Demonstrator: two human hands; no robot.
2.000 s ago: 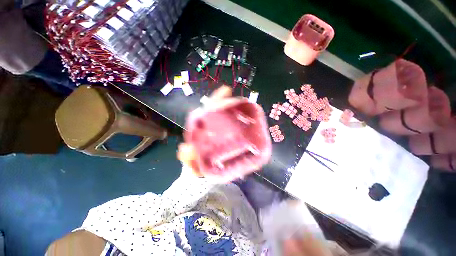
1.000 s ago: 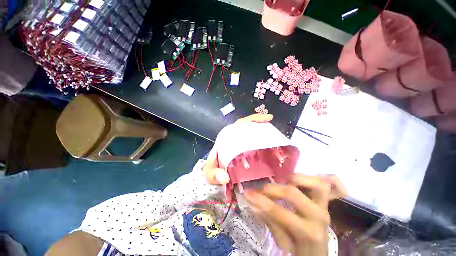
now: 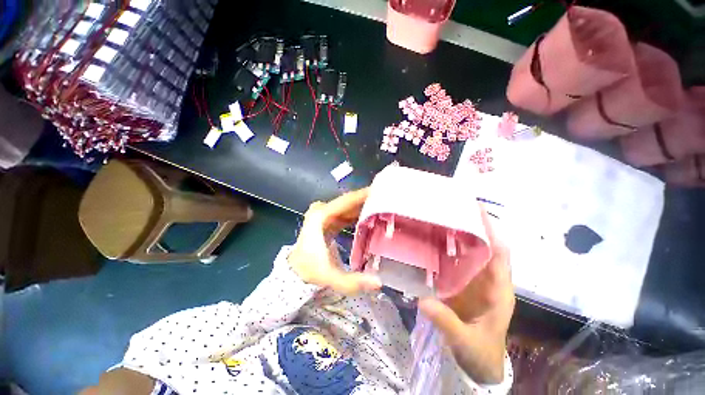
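Note:
A pink housing (image 3: pixel 421 202) is held between both hands, its open side facing me, with screw posts showing inside. A flat grey part (image 3: pixel 403 278) sits at its lower opening. My left hand (image 3: pixel 328 243) grips the housing's left side, thumb by the grey part. My right hand (image 3: pixel 479 305) grips its right side, thumb at the lower edge. Small pink cross-shaped pieces (image 3: pixel 437 123) lie in a loose pile on the black bench. A white pad (image 3: pixel 541 270) lies to the right, with a dark leaf-shaped spot (image 3: pixel 581 238). The tweezers are mostly hidden by the housing.
Circuit boards with red wires (image 3: pixel 294 63) and white batteries lie on the bench. A tall wired-module stack (image 3: pixel 147 65) stands at upper left. A brown stool (image 3: pixel 124 210) is beside the bench. Pink housings (image 3: pixel 576 62) stand at upper right, another (image 3: pixel 417 27) at the top. Clear film is at lower right.
The housing has moved slightly right. My right hand has shifted from the opening to the housing's right side and now grips it. Red and black wires that hung below the housing no longer show.

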